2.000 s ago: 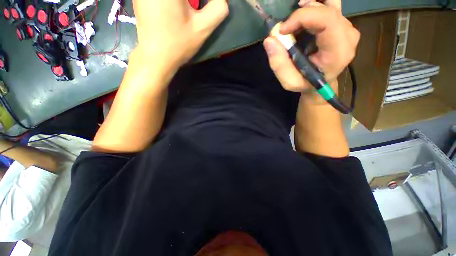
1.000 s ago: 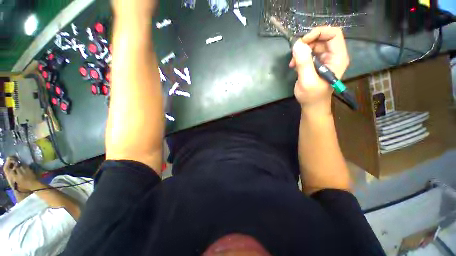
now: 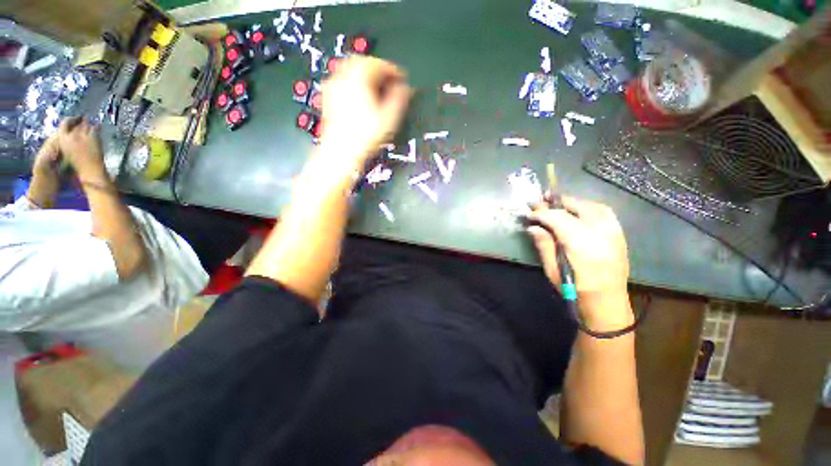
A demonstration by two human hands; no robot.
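My right hand (image 3: 583, 241) holds a soldering iron (image 3: 566, 273), its black handle with a green band and its pale tip pointing away from me over the bench (image 3: 483, 196). My left hand (image 3: 364, 105) is over the bench beside the black-and-red units (image 3: 303, 88); it is blurred, and whether it holds anything cannot be told. More black-and-red units (image 3: 239, 89) lie farther left. White connector plugs (image 3: 444, 167) lie scattered between my hands. A bright white patch (image 3: 524, 187) lies just left of the iron.
Small silvery boards (image 3: 601, 47) and a reddish tub (image 3: 672, 89) are at the far right. A speckled dark mat (image 3: 647, 177) and a round black grille (image 3: 749, 153) are beside them. An open cardboard box (image 3: 656, 364) is below. A person's hands (image 3: 77, 150) are at the left.
The view has shifted and shows more of the bench. My left hand, farther out and partly cut off earlier, is now visible beside the units. The iron has moved from over the mat to beside the white patch.
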